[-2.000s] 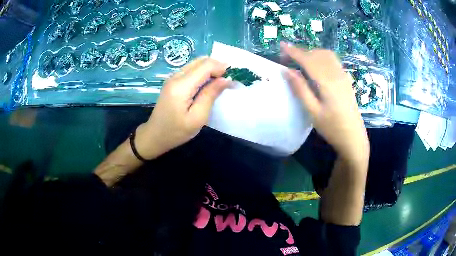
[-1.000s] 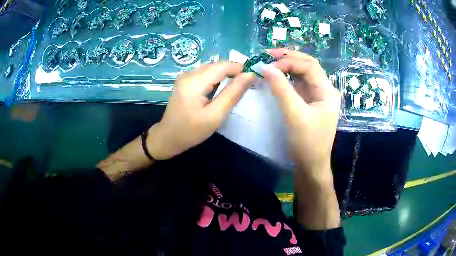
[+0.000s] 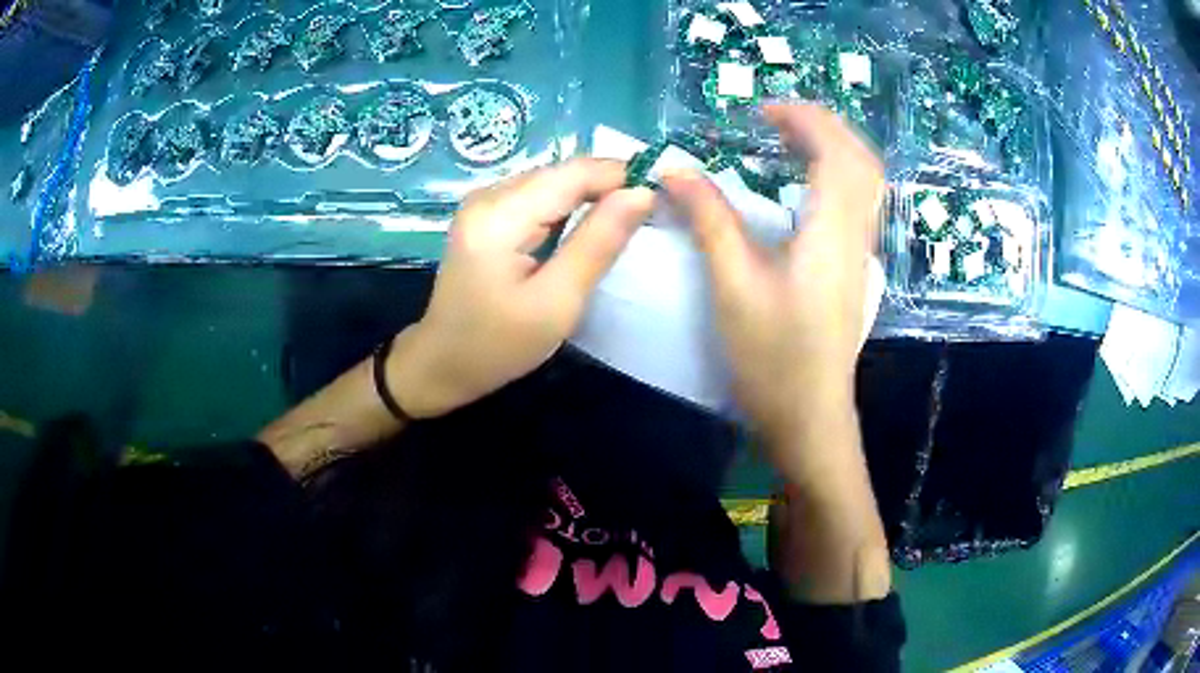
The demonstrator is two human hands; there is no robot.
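My left hand (image 3: 513,283) pinches a small dark-green circuit board (image 3: 644,163) between thumb and index finger. A white square pad (image 3: 674,164) shows on the board, beside my right thumb tip. My right hand (image 3: 796,276) is slightly blurred; its thumb touches or nearly touches the pad, and its index finger is raised away from the thumb. A white backing sheet (image 3: 658,316) lies under both hands above the lap, partly hidden by my right hand.
A clear round-pocket tray (image 3: 303,204) with board assemblies is at left. A clear compartment tray (image 3: 921,320) with boards and white squares is behind and right of my hands. Spare white sheets (image 3: 1142,348) are at the right edge. A black bin or bag (image 3: 987,447) is below.
My hands came together at the board, which now shows a white pad. In the last second my right index finger lifted away while the thumb stayed near the pad.
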